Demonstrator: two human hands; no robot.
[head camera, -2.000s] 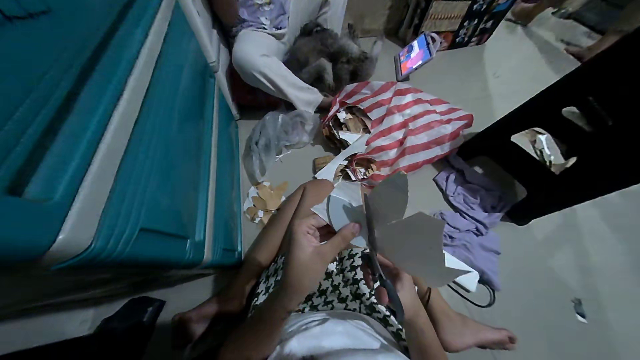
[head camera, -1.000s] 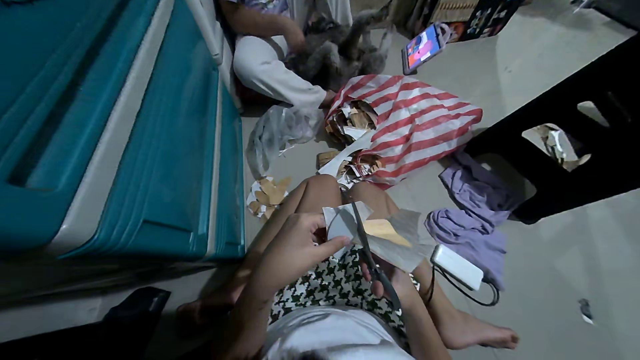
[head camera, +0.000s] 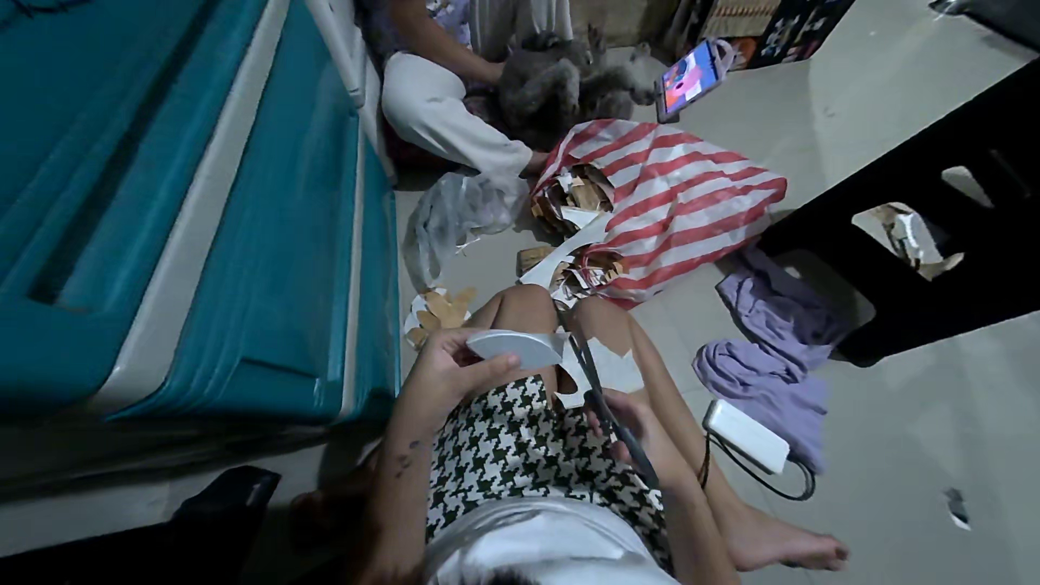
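Note:
My left hand (head camera: 467, 370) pinches a pale grey piece of card (head camera: 516, 348) above my knees. Scissors (head camera: 597, 382) with dark handles are held in my right hand (head camera: 630, 431), their blades pointing away from me past the right end of that card. A torn white paper offcut (head camera: 613, 366) lies by the blades over my right thigh; whether it is still joined to the card I cannot tell. Beyond my knees, a red-and-white striped plastic bag (head camera: 691, 203) lies on its side with cardboard scraps (head camera: 581, 195) at its mouth.
Teal plastic drawers (head camera: 284, 244) stand at left. A clear plastic bag (head camera: 459, 215) and brown cutouts (head camera: 443, 313) lie nearby. A seated person (head camera: 439, 106) is beside a grey furry animal (head camera: 544, 85). At right are purple cloth (head camera: 764, 349), a white power bank (head camera: 746, 436) and a black slotted panel (head camera: 926, 219).
The card in my left hand has turned and now shows as a narrow curved shape. The large grey sheet by the scissors two seconds ago no longer shows there; a torn white offcut does.

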